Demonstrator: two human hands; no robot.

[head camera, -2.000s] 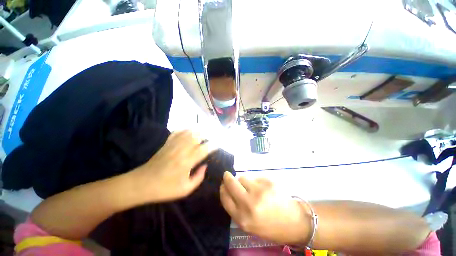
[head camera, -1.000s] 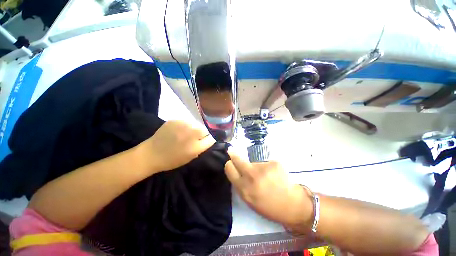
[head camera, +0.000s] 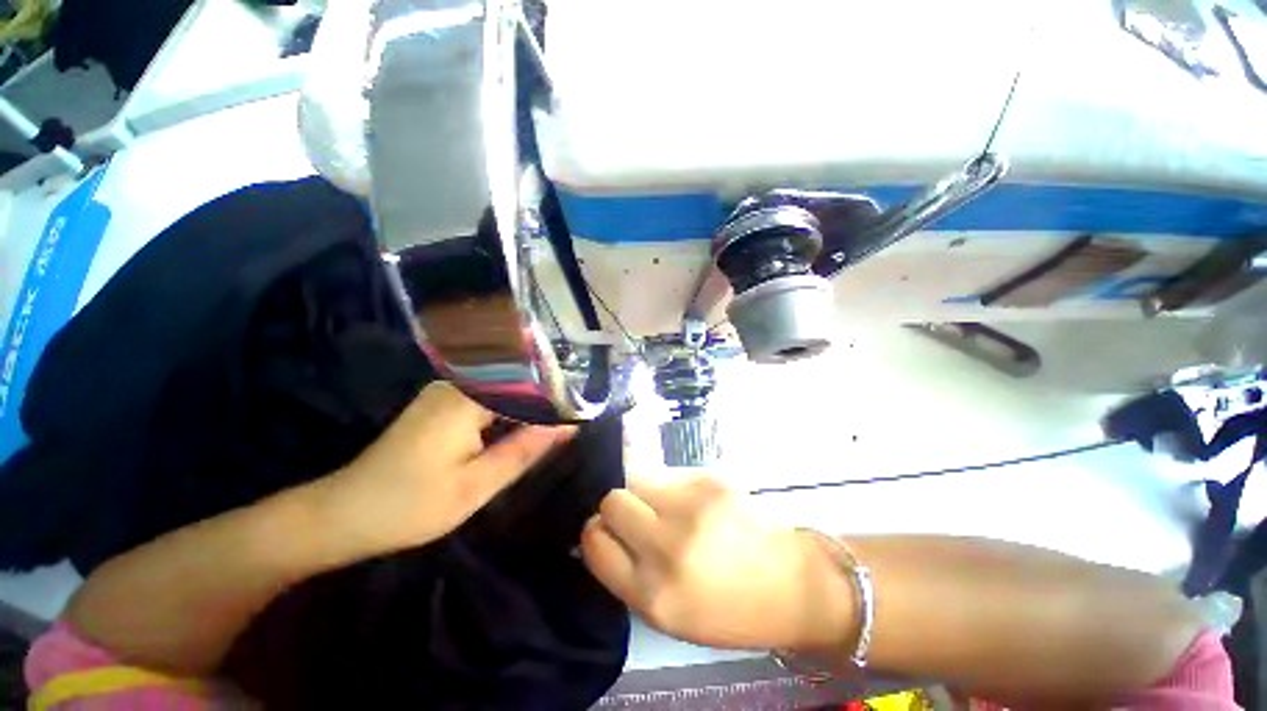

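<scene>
A black garment piece (head camera: 209,347) lies heaped left of the sewing machine head (head camera: 834,84) and runs down to the table's front edge. My left hand (head camera: 417,465) lies on the cloth just below the chrome guard (head camera: 452,208), thumb and fingers pressing its edge near the needle area. My right hand (head camera: 681,556), with a bracelet at the wrist, pinches the cloth's right edge. The chrome guard hides the needle and presser foot. The tension dial (head camera: 778,306) and a ribbed lower knob (head camera: 688,438) are right of it.
Thread snips (head camera: 994,347) lie on the machine bed at right. A dark thread (head camera: 931,472) crosses the white bed. A dark strap bundle (head camera: 1223,514) hangs at the right end. A ruler strip (head camera: 736,693) runs along the front edge. Something yellow and red shows below it.
The chrome guard now looms larger and further left in view. My right hand has moved slightly down and curled its fingers. My left hand has shifted a little left and down.
</scene>
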